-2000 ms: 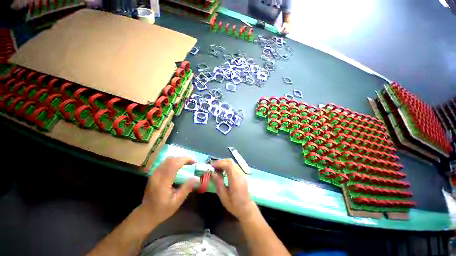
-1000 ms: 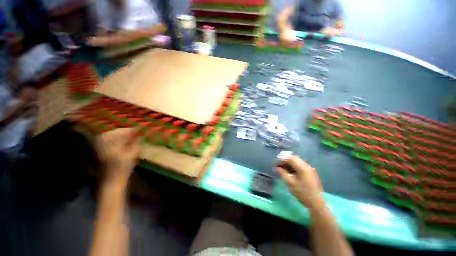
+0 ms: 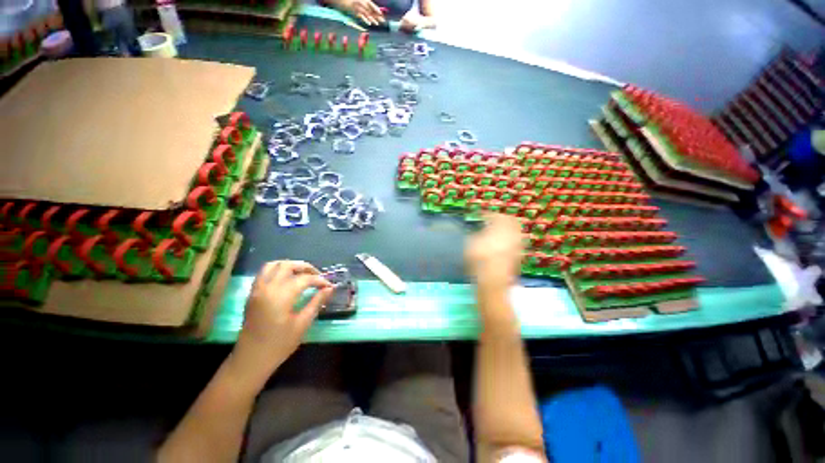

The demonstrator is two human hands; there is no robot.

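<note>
My left hand [image 3: 279, 307] is at the black fixture [image 3: 341, 302] by the table's near edge, its fingertips pinching a thin silver frame [image 3: 335, 275] over the fixture. My right hand [image 3: 495, 253] is blurred over the near-left part of the dense block of green modules with red loops [image 3: 579, 208]; whether it holds anything cannot be told. A pale flat tool [image 3: 382, 272] lies right of the fixture. Loose silver frames [image 3: 344, 122] are scattered mid-table.
A cardboard sheet [image 3: 109, 127] covers module rows [image 3: 136, 253] at the left. More stacked modules [image 3: 687, 136] stand at the far right. A short row of modules [image 3: 326, 42] and another person's hands [image 3: 366, 13] are at the back. A tape roll [image 3: 156, 44] stands back left. A blue stool [image 3: 590, 427] is below.
The view has turned right. My left hand has moved from the left stack to the fixture. My right hand has moved from near the loose frames to the right-hand module block.
</note>
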